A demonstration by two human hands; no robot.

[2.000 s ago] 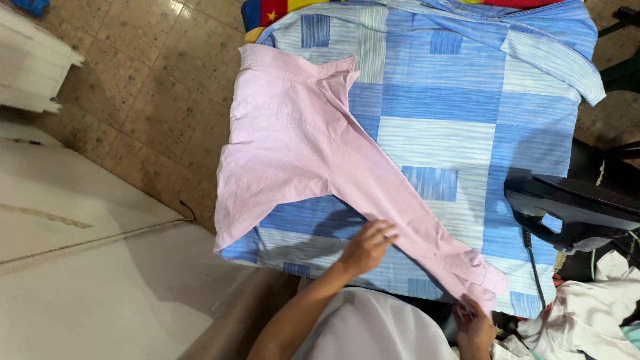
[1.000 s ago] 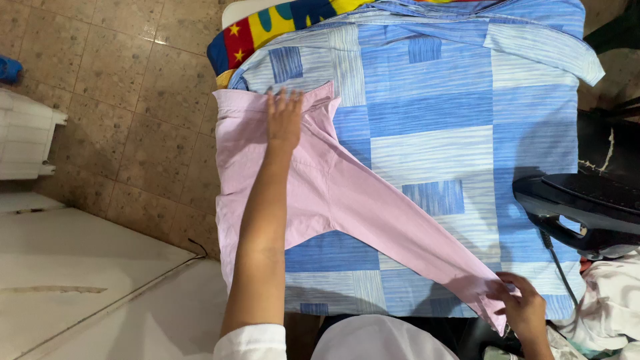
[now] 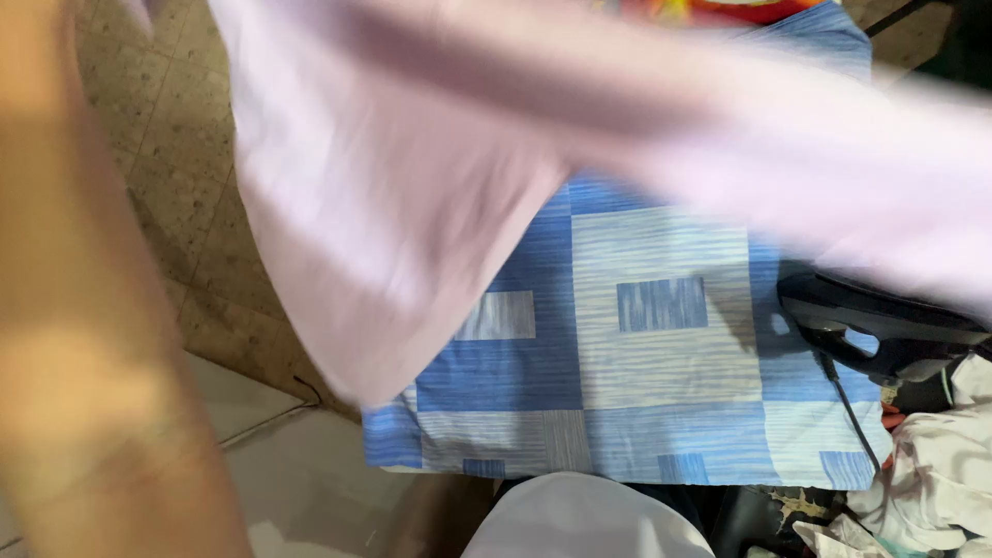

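A pink garment [image 3: 372, 194] with long legs or sleeves is lifted in the air, blurred by motion, and stretches across the upper part of the head view. Its lower part hangs over the left side of a table covered with blue and white patchwork-print cloth [image 3: 666, 372]. My left forearm rises large and close along the left edge; the hand itself is out of frame. My right hand is out of view too. What holds the garment cannot be seen.
A black clothes iron [image 3: 876, 325] rests at the table's right side, its cord [image 3: 852, 418] running down over the cloth. White crumpled clothes [image 3: 922, 465] lie at the lower right. A pale surface [image 3: 310, 480] is at the lower left, beside the tiled floor [image 3: 194, 194].
The pink garment lay flat on the cloth with my hands on it; now it is raised off the table toward the camera. Both hands have left the view.
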